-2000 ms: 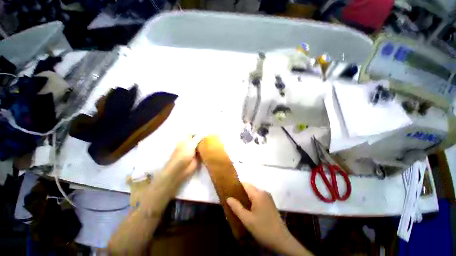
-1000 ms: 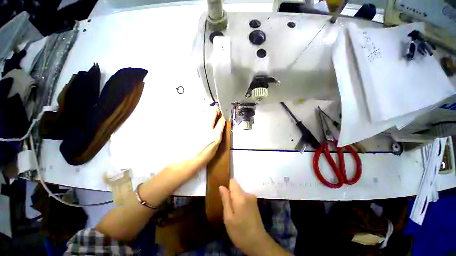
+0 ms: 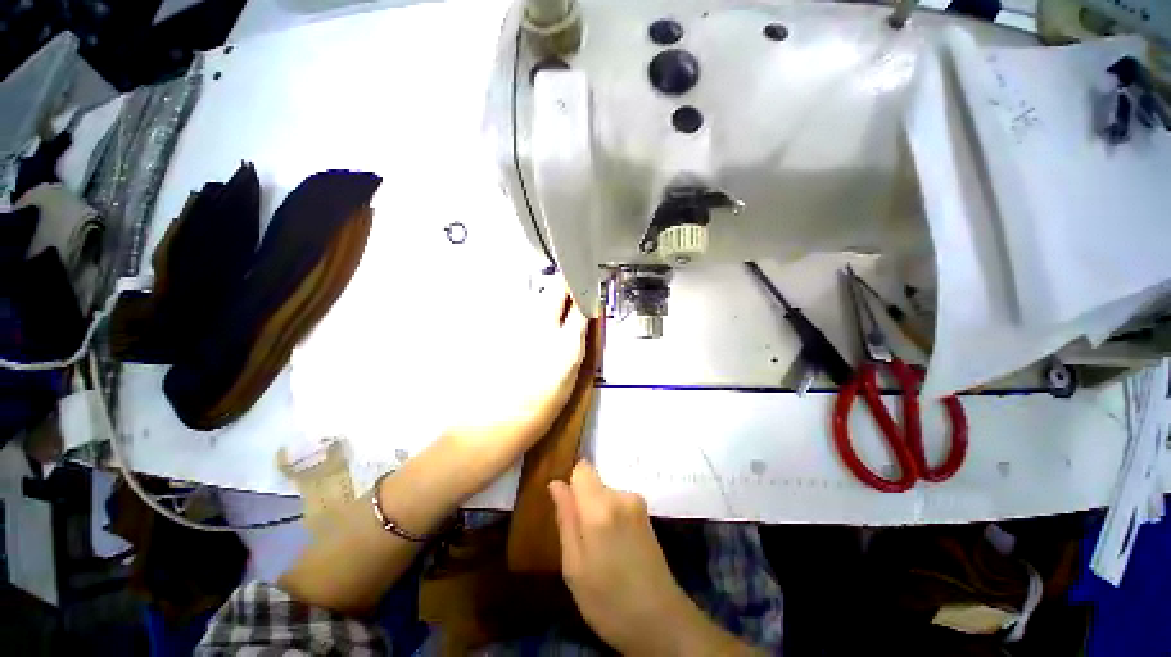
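Observation:
A long brown cut piece (image 3: 550, 481) runs from the presser foot area (image 3: 642, 298) of the white sewing machine (image 3: 758, 167) down over the table's front edge. My left hand (image 3: 546, 372) lies flat on the piece's upper left side, its fingertips close to the needle area and partly hidden by the white lamp paddle (image 3: 565, 193). My right hand (image 3: 609, 533) is at the piece's right edge near the table's front edge, thumb and fingers together on the cloth. The needle itself is hidden.
Stacks of dark and brown pieces (image 3: 289, 289) lie at the left. Red-handled scissors (image 3: 899, 430) and a black-handled tool (image 3: 812, 336) lie right of the needle. White paper (image 3: 1027, 193) hangs on the machine. A beige tag (image 3: 321, 477) lies at the front left edge.
The brown piece has moved from above the table to the presser foot, and its lower part now slants left. Both hands stay on it. The view has tilted down and shifted slightly.

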